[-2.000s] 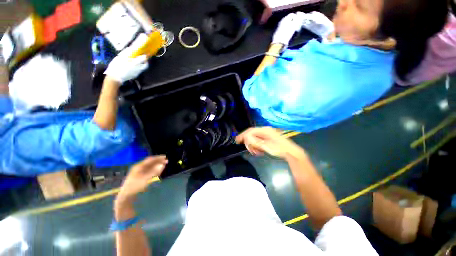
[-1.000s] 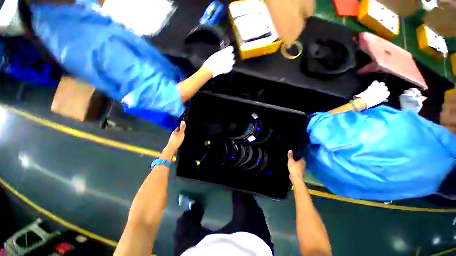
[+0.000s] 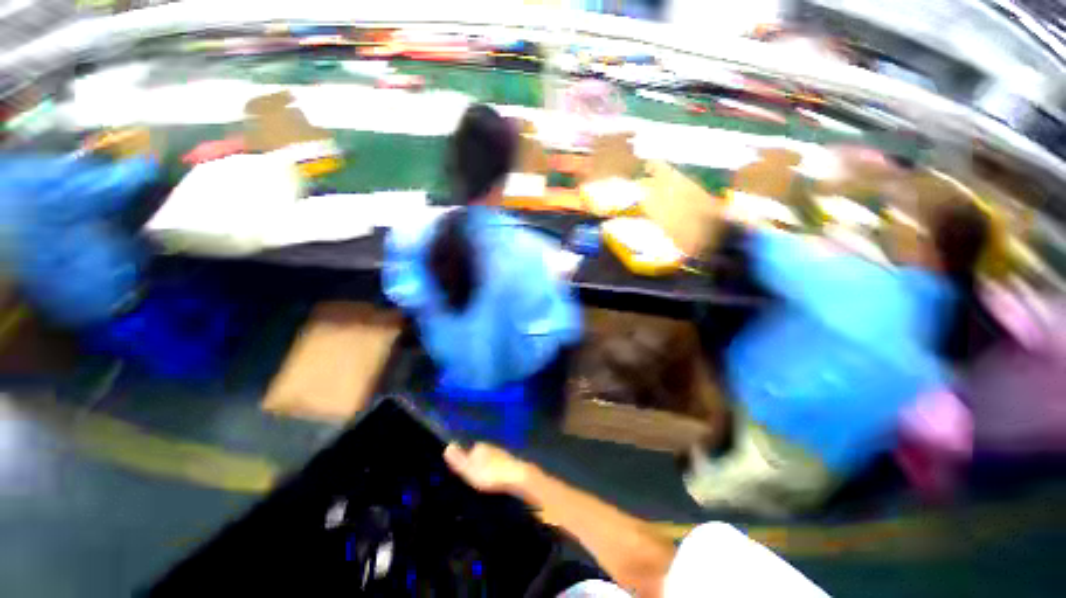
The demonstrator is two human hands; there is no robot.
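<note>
A large black tote (image 3: 403, 421) is at the bottom left, tilted in view and cut off by the lower edge. Blurred dark coiled parts (image 3: 468, 567) with small white and blue spots lie inside it. My right hand (image 3: 497, 470) grips the tote's rim on the side towards the workbench. My left hand is out of the picture.
Several workers in blue smocks (image 3: 497, 304) sit along a long workbench (image 3: 339, 251) ahead. A closed carton (image 3: 333, 360) and an open carton (image 3: 637, 423) with dark contents stand below the bench. A yellow floor line (image 3: 175, 453) runs behind the seats. The picture is blurred.
The view has swung up and away from the bench. The tote has moved back from between the two workers to the bottom left. My left hand has left the picture; my right still holds the rim.
</note>
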